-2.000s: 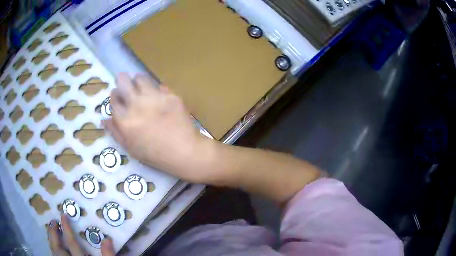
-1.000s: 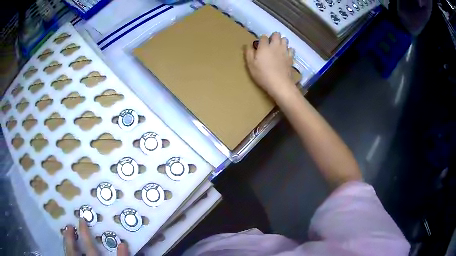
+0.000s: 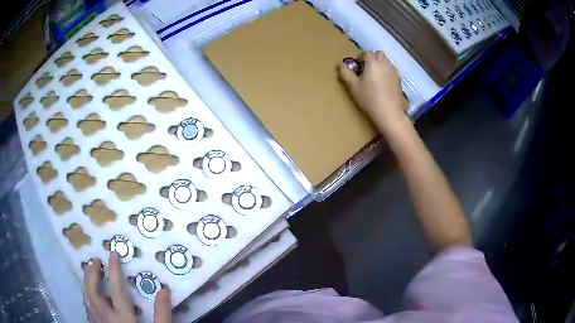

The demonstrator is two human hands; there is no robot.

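Observation:
The white foam tray [image 3: 142,154] lies at the left, with rows of cut-outs. Several round parts [image 3: 211,229] sit in its near and right cut-outs, pale ring faces up; the other visible cut-outs show brown. My right hand [image 3: 376,85] holds a dark round part [image 3: 351,64] with a silver centre in its fingertips, above the right side of the tan cardboard divider [image 3: 290,88]. My left hand [image 3: 116,293], cut off by the bottom edge, rests with spread fingers on the foam tray's near corner; whether it holds anything is hidden.
A clear plastic tray [image 3: 328,191] edges the divider. A stack of filled foam trays [image 3: 419,39] stands at the back right. More foam layers [image 3: 255,255] lie under the front tray. A blue stool [image 3: 514,82] stands in the dark aisle at the right.
My right hand has left the foam tray and moved right to the divider's far side, where it has taken hold of a round part. A part now shows seated where that hand was. The view has shifted.

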